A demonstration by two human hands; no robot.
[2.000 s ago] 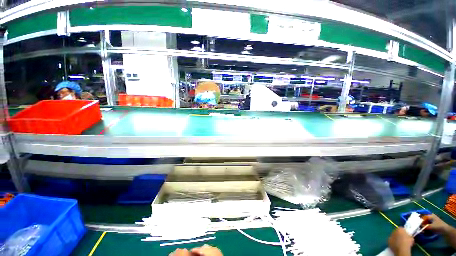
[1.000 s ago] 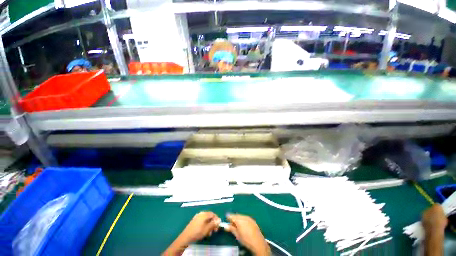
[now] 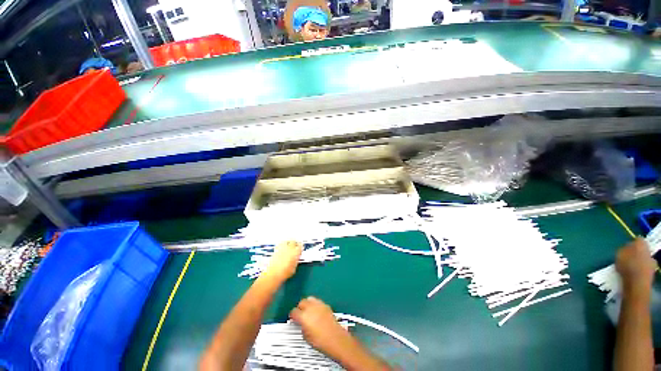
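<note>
My left hand (image 3: 285,262) is at the pile of white lengths (image 3: 254,261) in front of the divided parts bin (image 3: 333,210). Its fingertips touch the pile; whether they grip a length is unclear. My right hand (image 3: 316,319) is nearer to me, over the upper edge of a flat bundle of parallel white lengths (image 3: 293,348). Its fingers are curled and partly hidden, so I cannot tell if it holds anything. A curved white strip (image 3: 384,332) runs out to the right of it. A larger pile of white lengths (image 3: 500,250) lies to the right.
A blue tote (image 3: 123,290) with a clear bag (image 3: 69,319) stands at left. Clear bags (image 3: 485,167) lie behind the right pile. A red tote (image 3: 69,109) sits on the upper shelf. A neighbour's hand (image 3: 635,264) holds white pieces at right.
The view has tilted down, showing the near bundle more. My hands, together in front of me a second ago, are apart; the left has reached forward to the pile by the bin.
</note>
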